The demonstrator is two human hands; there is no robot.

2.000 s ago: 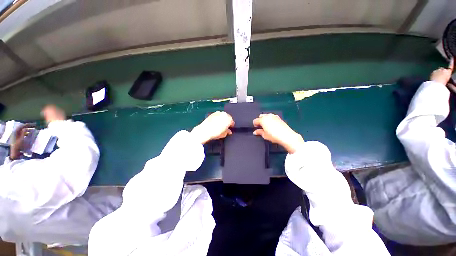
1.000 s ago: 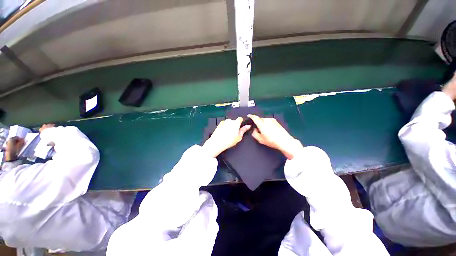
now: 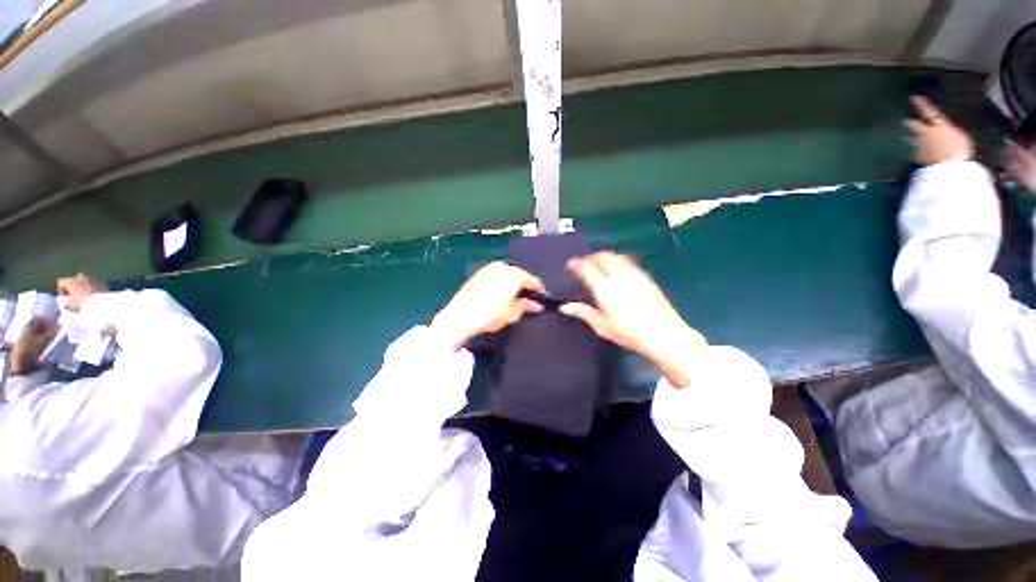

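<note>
A black card blank being folded (image 3: 548, 375) lies before the post, its near end reaching over the bench's front edge. My left hand (image 3: 493, 302) holds it at its left side, with thumb and fingers at a dark fold across its middle. My right hand (image 3: 625, 305) is partly blurred; its thumb touches the right end of the fold and its fingers are raised and apart. More black card (image 3: 551, 257) shows beyond my hands. What lies under the blank is hidden.
On the far green strip are a folded black tray (image 3: 270, 210) and a tray with a white piece (image 3: 175, 238). A chipped white post (image 3: 545, 125) stands ahead. Workers in white smocks sit at left (image 3: 119, 375) and right (image 3: 966, 273); a black fan (image 3: 1019, 80) is far right.
The held blank has turned from a diagonal pose to nearly straight. My right hand's fingers have spread. Both trays have shifted left in view. The right worker's hand has moved over the far strip.
</note>
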